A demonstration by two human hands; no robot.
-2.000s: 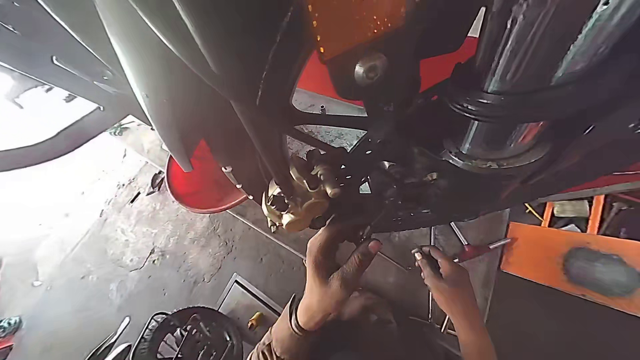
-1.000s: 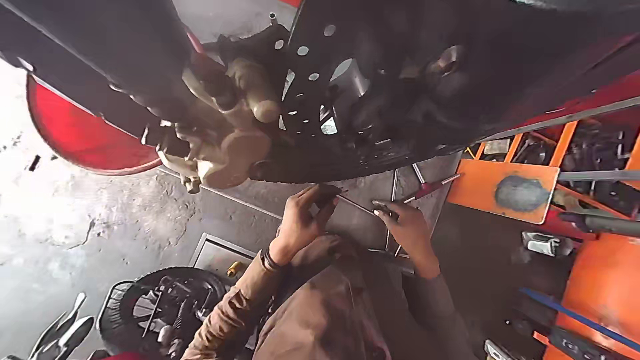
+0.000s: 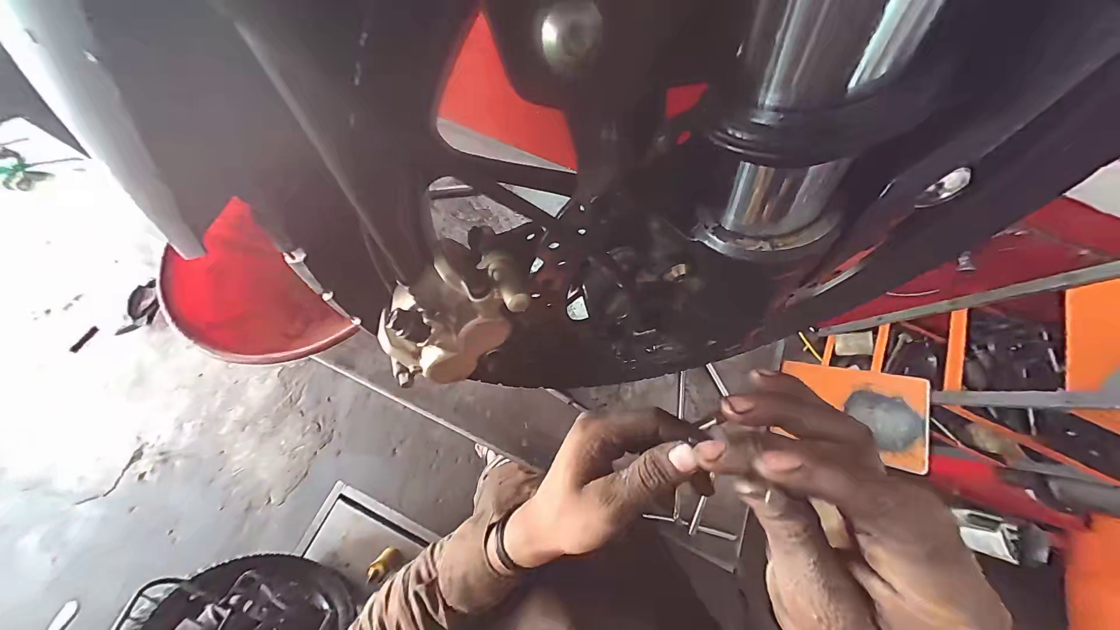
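My left hand [image 3: 612,481] and my right hand [image 3: 822,481] meet fingertip to fingertip below a motorcycle's wheel. Left thumb and forefinger pinch a small dark piece that the fingers mostly hide. The right fingers touch the same spot, and a bit of thin metal shows under them; what it belongs to is unclear. Above the hands is the black tyre [image 3: 560,378] with a perforated brake disc [image 3: 547,254]. A gold-coloured brake caliper [image 3: 455,337] sits to the upper left of my left hand. The chrome fork tube [image 3: 787,192] rises at the upper right.
A red round container [image 3: 254,297] stands at the left on the concrete floor. Lower left lie a dark tray of parts [image 3: 254,595] and a yellow object [image 3: 382,564]. An orange tool tray [image 3: 892,411] with compartments is on the right. Metal rods [image 3: 691,516] lie below the hands.
My right hand has come over to my left hand, and their fingertips now touch. One second ago they were apart, with a thin rod between them. The view has shifted.
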